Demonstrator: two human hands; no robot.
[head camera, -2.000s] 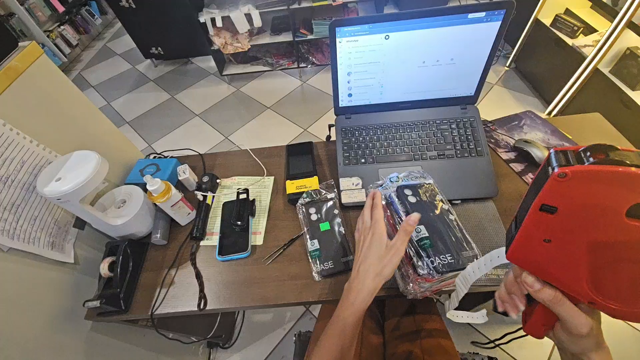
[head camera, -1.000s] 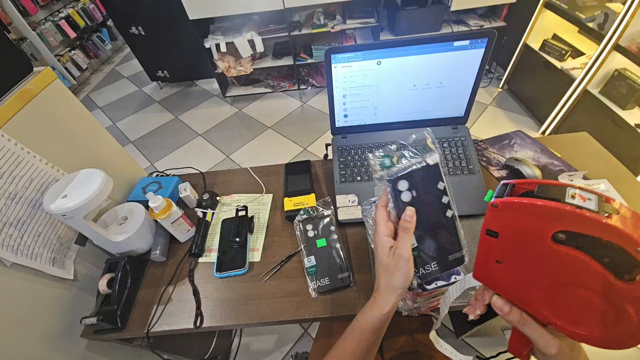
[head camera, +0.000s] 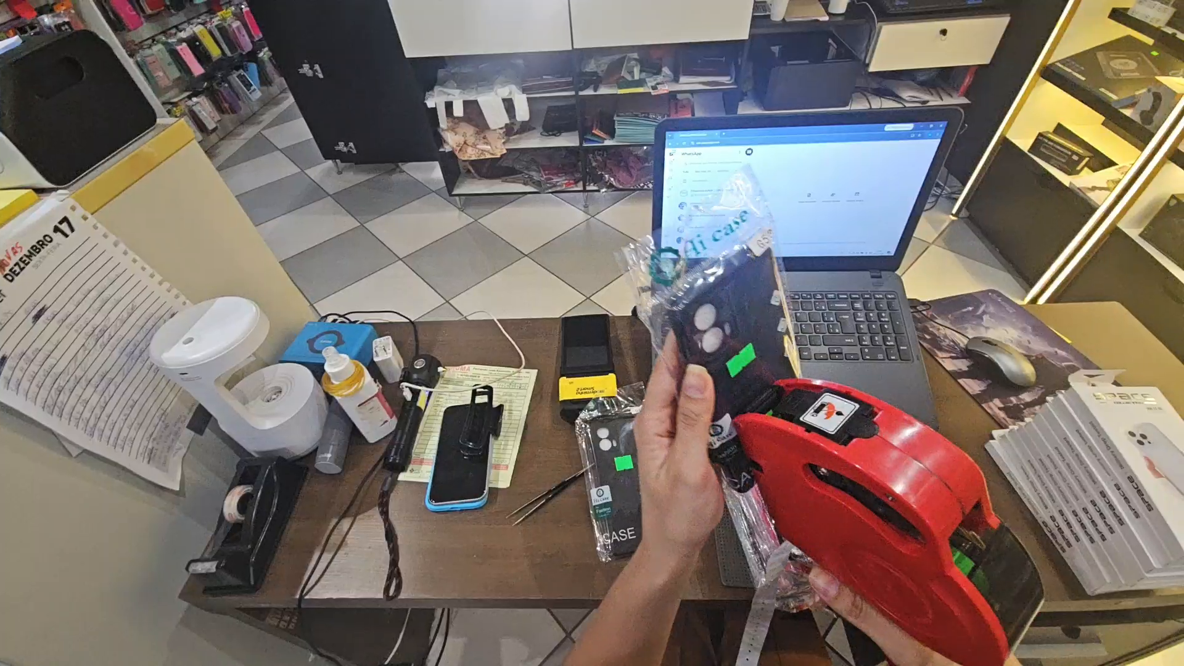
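My left hand (head camera: 680, 453) holds up a black phone case in a clear plastic bag (head camera: 712, 361), with a green price sticker (head camera: 741, 360) on it. My right hand (head camera: 869, 615) grips a red price labeling gun (head camera: 869, 509), whose front end meets the lower part of the bagged case. A strip of label backing (head camera: 760, 620) hangs below the gun. Left of my left hand, another bagged phone case (head camera: 614, 476) with a green sticker lies on the wooden table. More bagged cases below my hands are mostly hidden.
A laptop (head camera: 846, 324) stands behind my hands. A mouse (head camera: 1001, 361) and a row of white boxes (head camera: 1091, 481) are at the right. Tweezers (head camera: 548, 496), a phone (head camera: 461, 453), a card terminal (head camera: 586, 361) and a tape dispenser (head camera: 248, 527) lie to the left.
My left hand has picked up a bagged case from the stack. The labeling gun has moved left onto it, and a green sticker now shows on this case.
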